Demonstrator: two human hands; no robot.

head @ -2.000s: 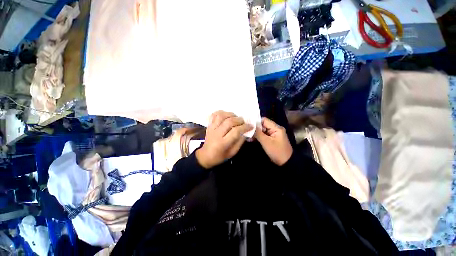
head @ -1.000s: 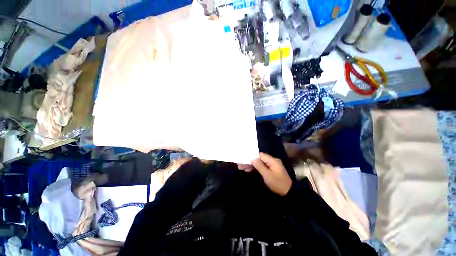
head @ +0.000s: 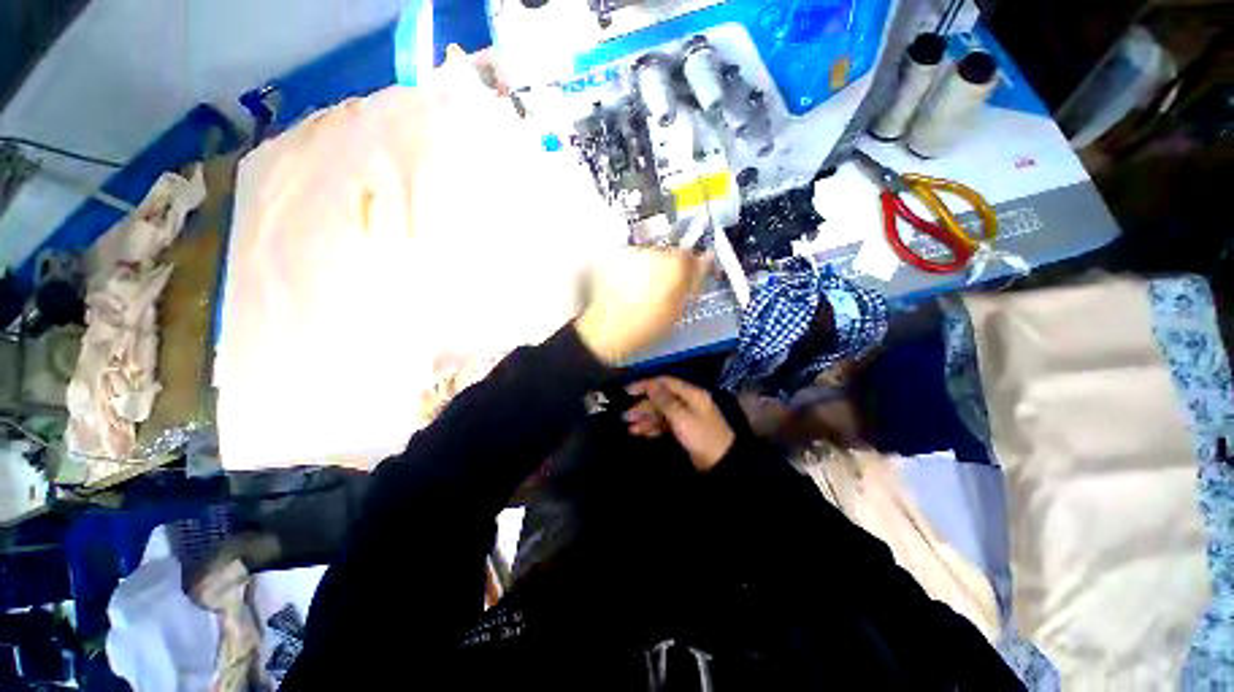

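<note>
Pale peach and washed-out white fabric panels (head: 366,284) lie stacked flat on the machine table, left of the white and blue overlock machine (head: 650,68). My left hand (head: 643,300) is blurred, over the stack's right side just below the needle area and close to the hanging white strip (head: 728,264). Whether it grips anything is not clear. My right hand (head: 683,416) is below the table edge in front of my body, fingers curled and thumb side facing left. Blur and dark clothing hide whether it holds anything.
Gingham strips (head: 798,325) bunch at the machine's front edge. Scissors (head: 934,223) and two thread cones (head: 947,102) are to the right. A folded peach bundle (head: 1089,446) lies at far right, crumpled peach pieces (head: 129,325) at far left. Peach cloth (head: 893,514) hangs beside my right arm.
My left hand has come up from the panel's lower edge to the machine front. My right hand is off the panel corner that it held. The view has shifted, showing more of the machine.
</note>
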